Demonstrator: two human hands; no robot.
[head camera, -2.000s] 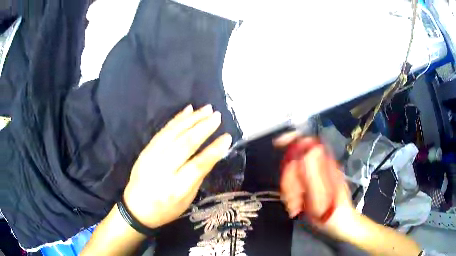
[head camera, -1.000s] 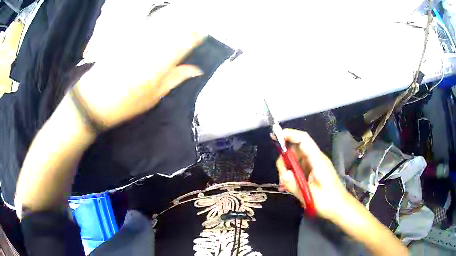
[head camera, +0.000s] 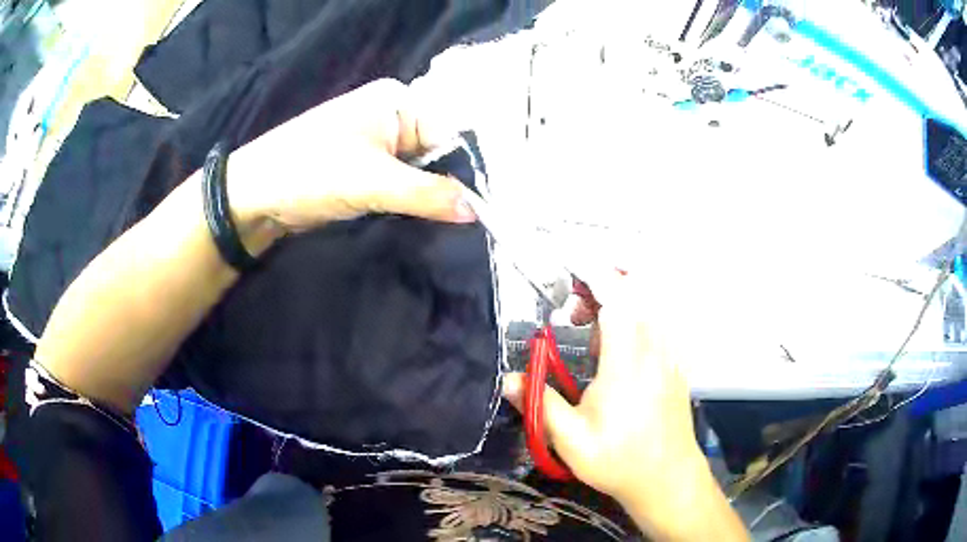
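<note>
A large dark garment panel (head camera: 361, 328) with a pale frayed edge lies over the table's left part and hangs towards my lap. My left hand (head camera: 371, 169) grips its upper right edge between thumb and fingers. My right hand (head camera: 626, 392) holds the red-handled scissors (head camera: 539, 402). Their blades point up and left along the pale edge, close to my left thumb. The blade tips are washed out against the white table, so I cannot tell whether they touch the cloth.
The white machine table (head camera: 763, 339) spreads right, with the blue-striped sewing machine (head camera: 838, 74) at the upper right. A blue crate (head camera: 191, 455) is below left. Brown threads (head camera: 880, 392) hang over the table's right edge. Loose thread bits lie on the table.
My left hand has moved right and now grips the panel's edge. The scissors have moved left and up to that edge. The view has shifted, bringing the sewing machine into sight.
</note>
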